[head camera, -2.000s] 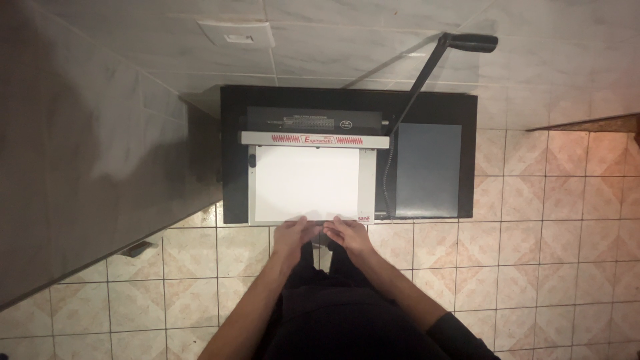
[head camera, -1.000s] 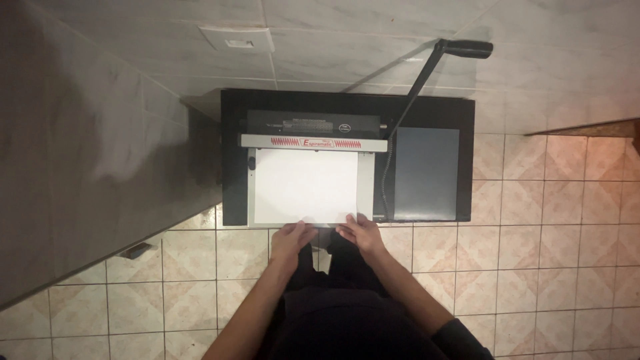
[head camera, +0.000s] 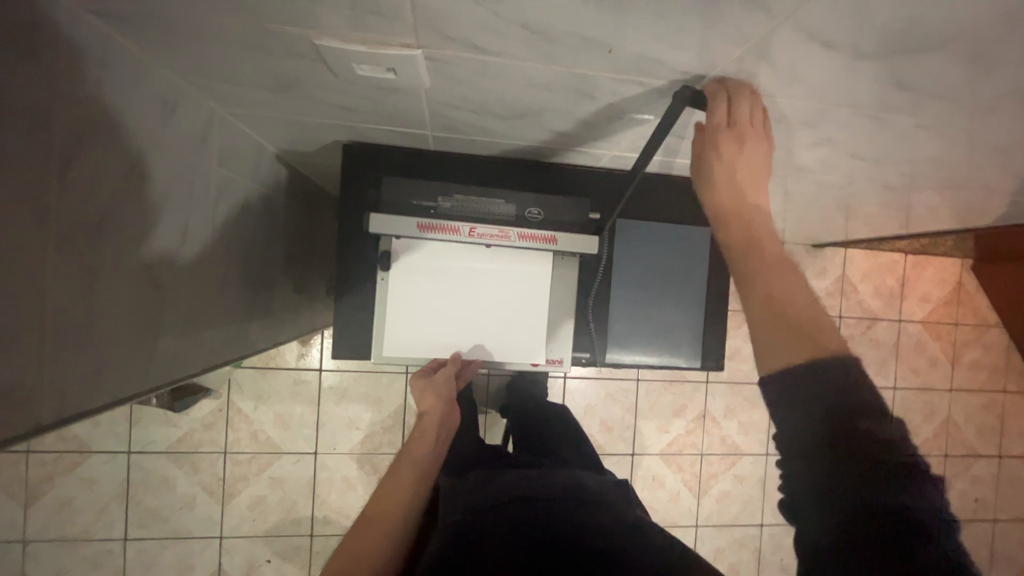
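Note:
A spiral binding machine (head camera: 483, 232) rests on a black table, its near edge toward me. White paper (head camera: 469, 304) lies flat on its plate, with the far edge at the head bar. The thumb of my left hand (head camera: 438, 389) is on the paper's near edge, and its fingers are at the plate's front edge. Up at the right, my right hand (head camera: 732, 136) is closed around the grip of the machine's black lever (head camera: 658, 142), which stands raised. A black plastic binding coil (head camera: 594, 296) lies right of the plate, beside a grey-blue cover sheet (head camera: 659, 292).
The black table (head camera: 358, 264) stands against a tiled wall (head camera: 528, 88) that carries a switch plate (head camera: 375, 70). A dark wall panel (head camera: 160, 240) closes off the left side. Below is a tiled floor (head camera: 364, 408), with a small object (head camera: 182, 396) near the panel's foot.
My right hand has left the paper's near edge and moved up and right to the lever's grip, taking hold of it. My left hand has stayed at the near edge.

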